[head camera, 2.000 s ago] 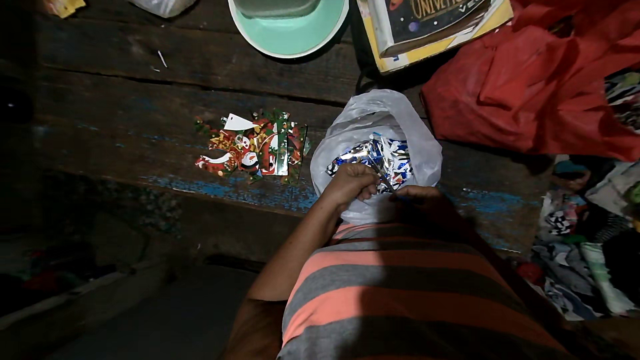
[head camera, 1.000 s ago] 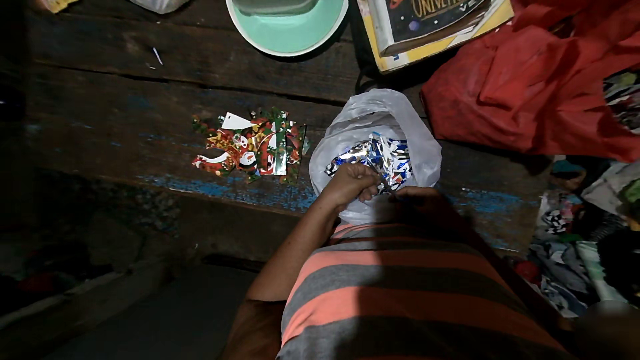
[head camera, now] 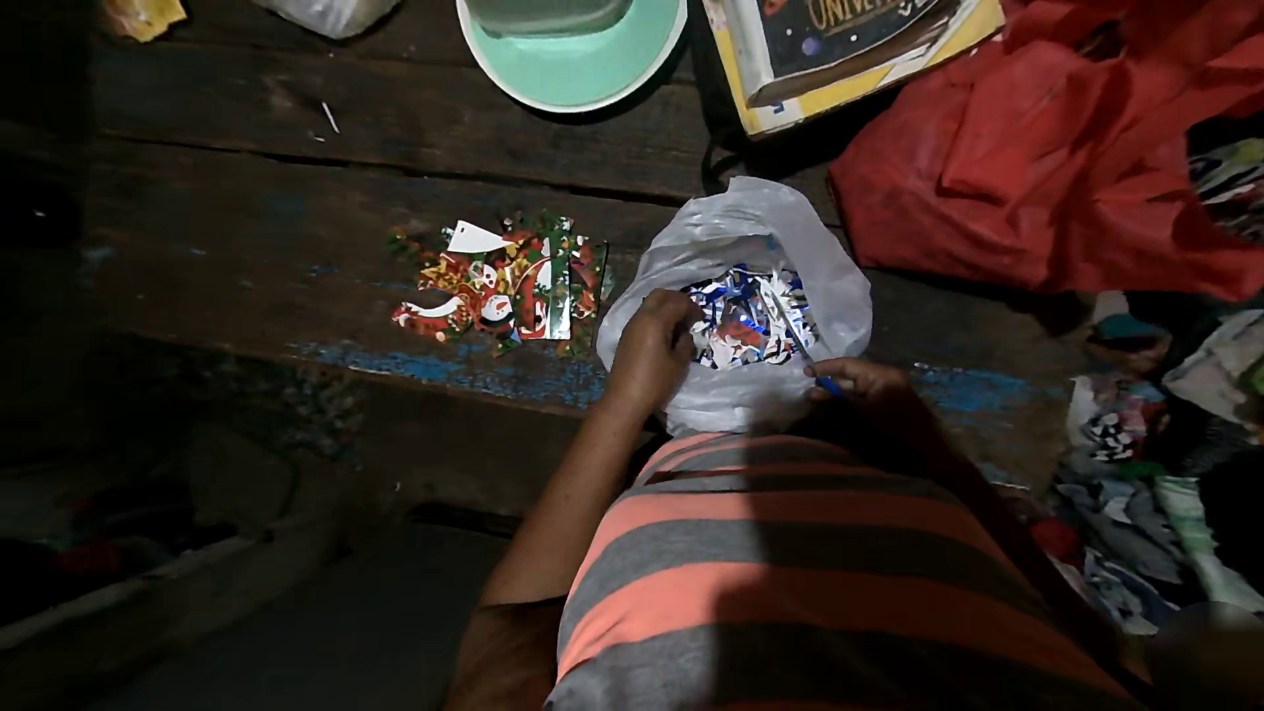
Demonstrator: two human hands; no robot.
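Observation:
A white plastic bag point(head camera: 750, 207) stands open before me, with small shredded scraps point(head camera: 736, 321) of shiny blue, white and red material inside. My left hand point(head camera: 657, 341) is at the bag's left rim, its fingers curled down at the scraps; whether they grip anything is hidden. In my right hand point(head camera: 861, 380), at the lower right rim, are scissors point(head camera: 798, 341) with a blue handle, the blades pointing up and left over the scraps. Left of the bag lie printed cut-outs point(head camera: 494, 286) in red, green and white, with a snowman figure among them.
At the top sits a mint-green basin point(head camera: 573, 84). A yellow-edged book or box point(head camera: 780, 114) lies right of it. A red bag point(head camera: 987, 188) covers the upper right of the wooden table point(head camera: 247, 227). Cloth scraps point(head camera: 1136, 553) are heaped at the lower right.
My hands were close together over the bag's lower part. Now they are apart, left hand up and left, right hand to the right, and the scissors lie in plain view.

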